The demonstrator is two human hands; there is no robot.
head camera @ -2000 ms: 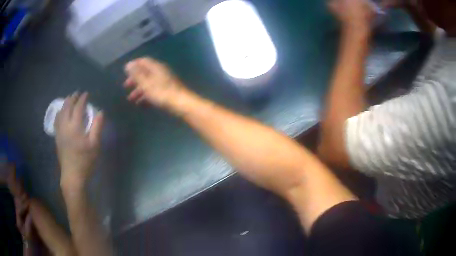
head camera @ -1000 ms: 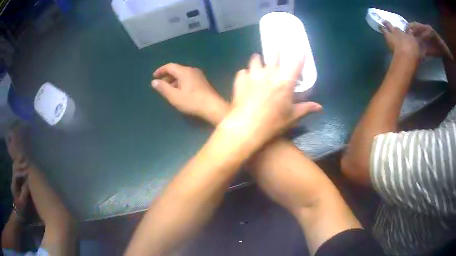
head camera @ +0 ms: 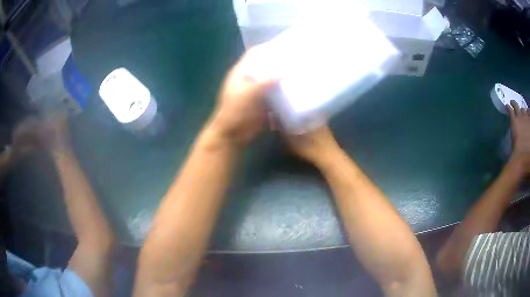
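Observation:
A white appliance unit (head camera: 331,72), overexposed and blurred, is held up above the green bench in front of me. My left hand (head camera: 247,98) grips its left end, with the thumb on the near side. My right hand (head camera: 311,139) is under its near end; its fingers are hidden behind the unit. Another white appliance unit (head camera: 125,96) with round vent grilles near its ends stands on the bench to the left.
White cartons (head camera: 407,37) stand at the far edge, with crumpled clear plastic (head camera: 466,39) at right. A white and blue carton (head camera: 72,81) is at left. A neighbour's arms are at left; another person's hand (head camera: 519,130) touches a white unit (head camera: 508,97) at right.
The view has turned right. My arms have uncrossed, and both hands have taken hold of the unit that stood on the bench and lifted it.

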